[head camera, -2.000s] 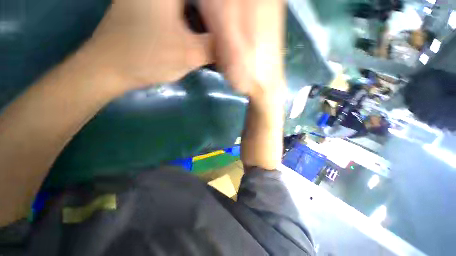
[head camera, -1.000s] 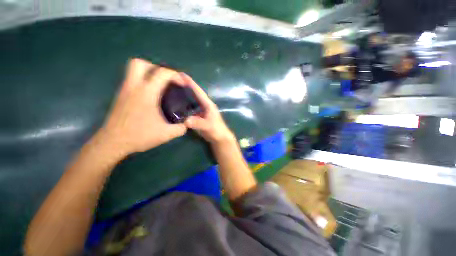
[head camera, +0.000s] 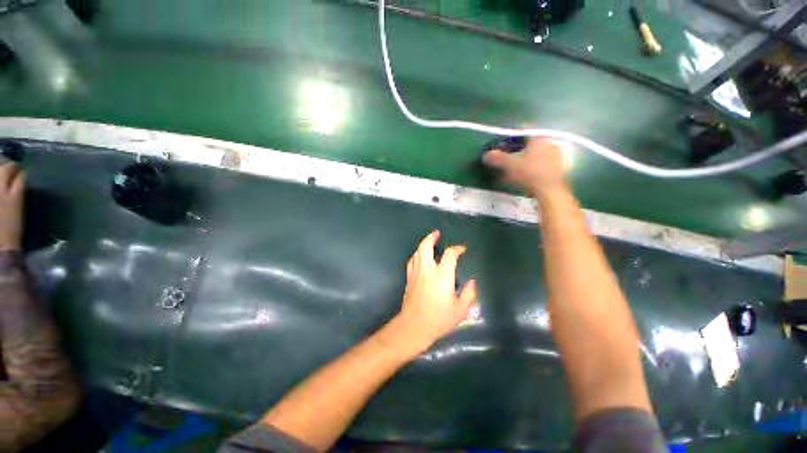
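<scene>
My right hand reaches over the white rail onto the bright green belt and grips a small black round unit at its fingertips. The unit is partly hidden by the hand and blurred. My left hand is open and empty above the dark-green mat, with its fingers apart. Another black cylindrical unit lies on the mat at the left, near the rail.
The scuffed white rail divides mat and belt. A white cable crosses over the belt. A white paper slip and a small black part lie at right. Another person's hand is at far left.
My hands have separated; both were around the black unit. My right hand has moved forward over the belt with a black unit, and my left hand has opened. The view has turned towards the belt.
</scene>
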